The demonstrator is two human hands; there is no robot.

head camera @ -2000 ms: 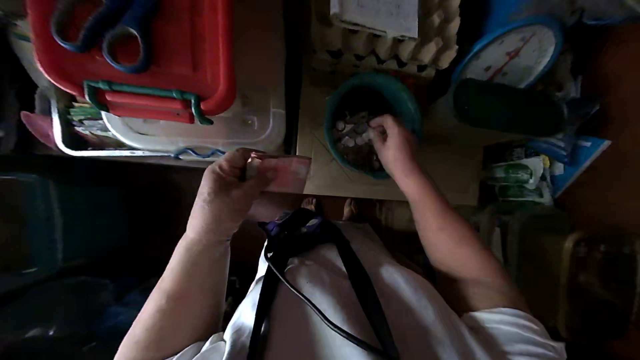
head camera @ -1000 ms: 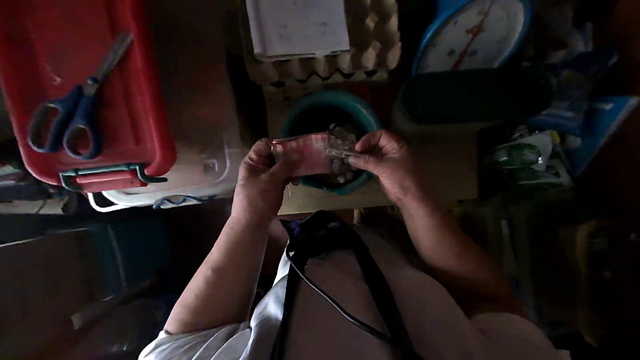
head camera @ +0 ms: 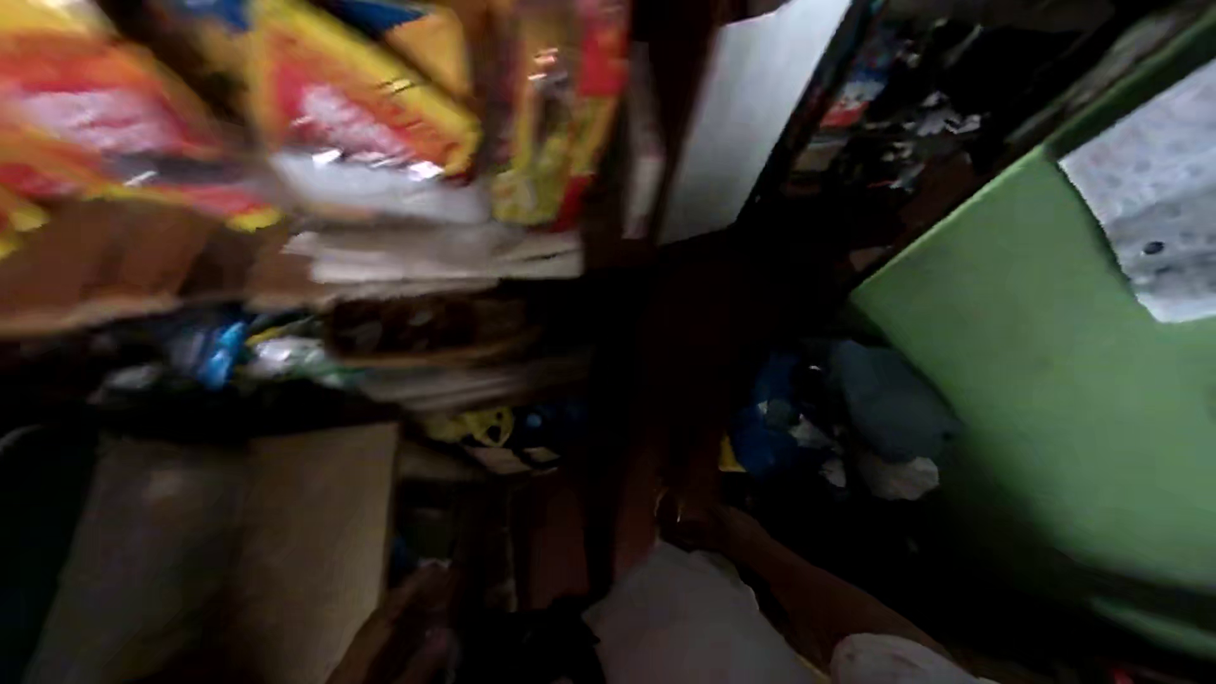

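Note:
The view is dark and blurred. At the bottom left my left hand shows dimly beside a brown cardboard panel; whether it holds anything cannot be told. My right hand is in shadow low in the middle, above my white shirt, with the forearm running down to the right. A small shiny rounded thing lies at or near its fingers, too dim to name. The fingers' pose is unclear.
Yellow and red packets fill a shelf at the upper left, above stacked flat pale material. A light green panel with a pale sheet stands at the right. Bagged items lie beside it.
The view has swung away from the green tub, scissors and scale. My hands, together over the tub with a reddish banknote and coins a second ago, are now apart and low.

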